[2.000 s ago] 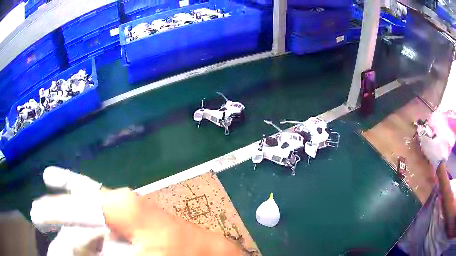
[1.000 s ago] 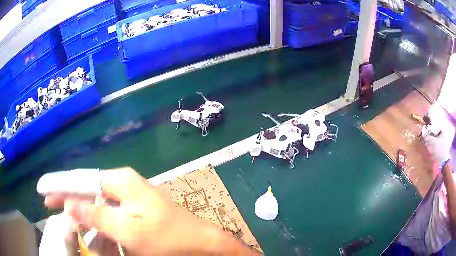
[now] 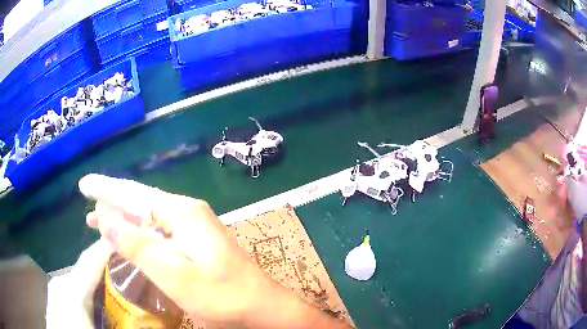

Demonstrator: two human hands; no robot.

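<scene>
A large jar with a yellow label [image 3: 132,315] and a dark, clear part stands out at the lower left, cut by the bottom edge. My left hand [image 3: 72,289], in a white glove, is around its left side. My right hand [image 3: 193,250], bare with white finger covers, reaches across the jar's upper end and hides it; its grip is unclear. A small white squeeze bottle [image 3: 360,262] with a yellow tip stands on the green bench. The spotted cardboard mat [image 3: 283,250] lies partly behind my right forearm.
A white toy vehicle body [image 3: 250,151] is on the green belt. Two more [image 3: 376,183] sit at the metal rail [image 3: 309,191]. Blue bins [image 3: 257,48] stand behind. A narrow dark piece [image 3: 471,316] lies at the bench front. Another person's hand [image 3: 575,157] is at the right edge.
My right hand has moved up and right, with its fingers across the jar, which now shows more. The body on the belt has shifted left. The view has moved slightly.
</scene>
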